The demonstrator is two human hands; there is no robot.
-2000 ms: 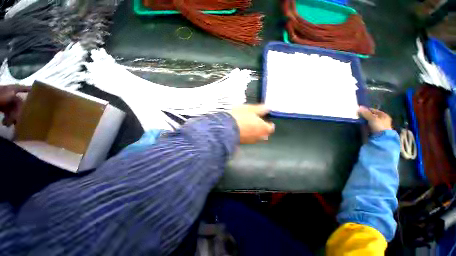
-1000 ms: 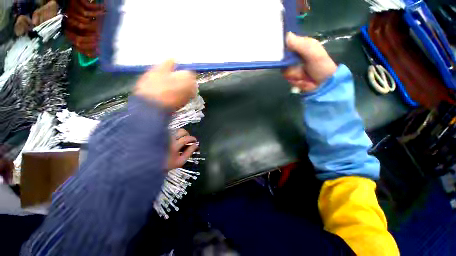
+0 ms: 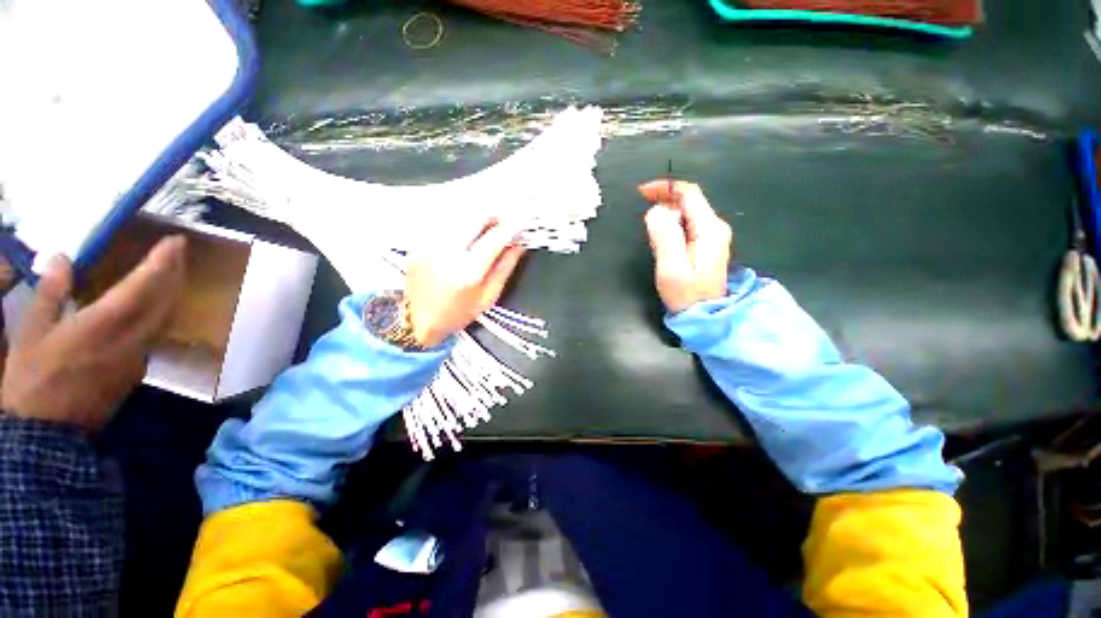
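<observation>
White wires [image 3: 423,211] lie in a wide fan, with one bunch of ends at the upper right and another below my left hand. My left hand [image 3: 456,287], with a watch at the wrist, is on the wires with its fingers curled over some of them. My right hand [image 3: 692,248] is right of the bundle, above the dark green bench. Its thumb and fingertips are pinched on a thin dark strand [image 3: 670,175], too small to make out well. Any connector in either hand is hidden or too small to see.
Another person's hand [image 3: 91,326] holds a blue-rimmed tray [image 3: 115,97] of white pieces at upper left, over a cardboard box [image 3: 268,320]. Red-brown wires [image 3: 543,15] and a green tray [image 3: 845,21] are at the back. Pale-handled scissors [image 3: 1077,293] lie at the right edge.
The tray has gone from my right hand to the upper left, by the other person's hand. The sleeved arm that crossed the bench has drawn back. My right hand now pinches a thin dark strand.
</observation>
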